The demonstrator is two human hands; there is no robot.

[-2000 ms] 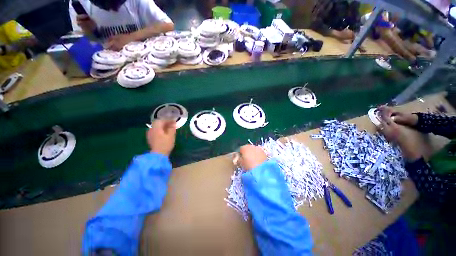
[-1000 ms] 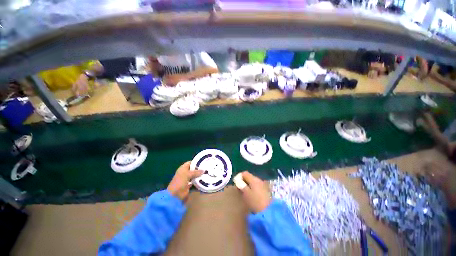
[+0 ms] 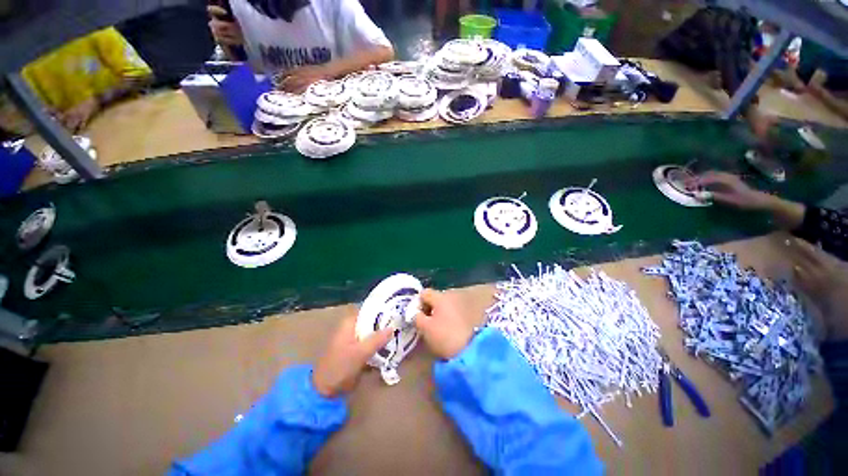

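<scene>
A round white housing (image 3: 379, 302) with dark curved slots is tilted in front of me, above the bench. My left hand (image 3: 343, 354) grips its lower left side, with the thumb on its face. My right hand (image 3: 443, 323) is at its right side, fingertips against the face; the small white part in it is mostly hidden by the fingers. A white tab (image 3: 390, 375) hangs at the housing's lower rim. A heap of thin white strips (image 3: 576, 335) lies right of my right hand.
The green conveyor belt (image 3: 400, 191) carries several spaced discs. Blue-handled pliers (image 3: 683, 394) lie between the white strips and a blue-grey heap (image 3: 744, 325). Another person's hand (image 3: 734, 189) reaches a disc at right. A black box (image 3: 20, 395) is at left. Stacked housings (image 3: 374, 90) stand opposite.
My left hand has taken a housing off the belt and brought it over the bench. My right hand has left the white strips and moved in against the housing, which is now more tilted.
</scene>
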